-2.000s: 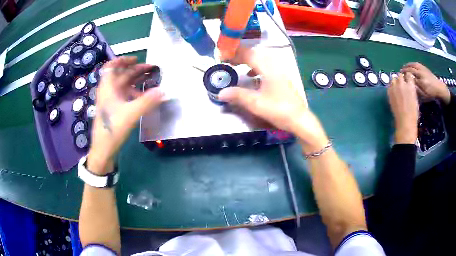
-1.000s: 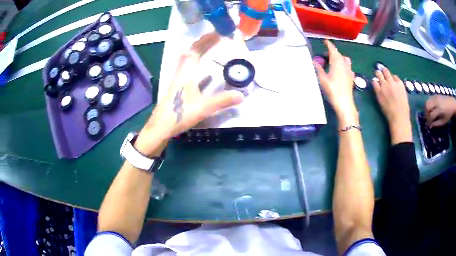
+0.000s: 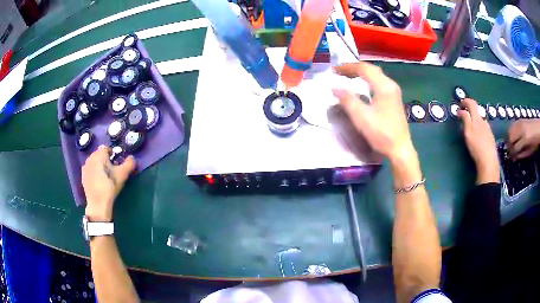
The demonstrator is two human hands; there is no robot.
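A black disc with a silver centre [image 3: 282,107] sits on the round silver fixture [image 3: 284,126] of the white-topped machine [image 3: 237,142]. The tips of the blue tube [image 3: 251,59] and the orange tube [image 3: 301,50] meet just above its rear edge. My left hand [image 3: 105,171] is at the lower part of the purple-grey tray [image 3: 161,139], its fingertips around a disc [image 3: 117,155]. My right hand [image 3: 376,106] is over the right side of the machine, thumb and fingers apart, holding nothing. More discs [image 3: 125,77] are heaped in the tray.
A row of discs [image 3: 437,110] runs along the bench at right. Another person's hands [image 3: 478,133] work there, beside a tray [image 3: 520,180] of small dark parts. A red-orange bin [image 3: 388,38] and a small fan [image 3: 514,38] stand behind. A grey cable [image 3: 355,231] hangs from the machine front.
My left hand has moved from the machine to the tray. My right hand has come back from the disc row to the machine. The two tubes have come down over the fixture's disc.
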